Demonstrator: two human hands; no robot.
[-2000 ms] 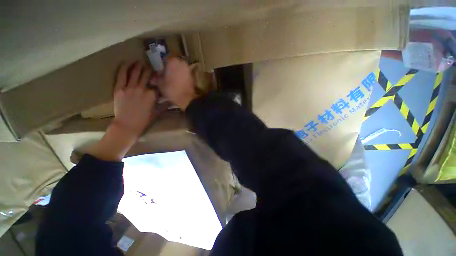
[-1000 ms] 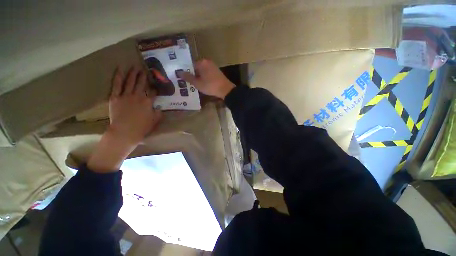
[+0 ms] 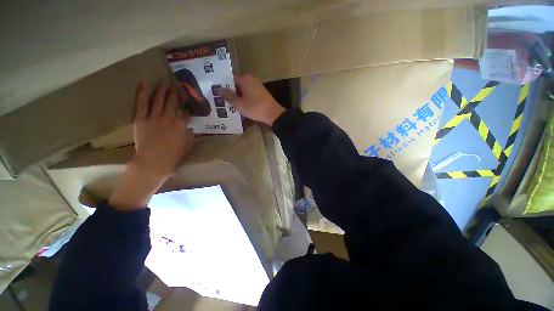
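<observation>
A printed box (image 3: 209, 91) with a white face, a dark rounded shape with orange, and a dark top band stands at the carton's opening. My right hand (image 3: 252, 99) grips its right edge, thumb on the face. My left hand (image 3: 161, 130) lies at its left edge with fingers spread on the brown cardboard; whether it grips the box is hidden. A bright white sheet (image 3: 206, 243) with small dark marks lies below on the brown carton (image 3: 243, 149).
Large carton flaps (image 3: 364, 39) span the top. A kraft sack (image 3: 352, 115) with blue lettering is at the right. Beyond are black-and-yellow floor tape (image 3: 483, 127), a clear bag with a red item (image 3: 507, 64) and a yellow sack (image 3: 542, 179).
Two seconds ago both hands were together on a small grey-white item; since then the printed box has come into view and my right hand has moved right to its edge. Little differs from one second ago.
</observation>
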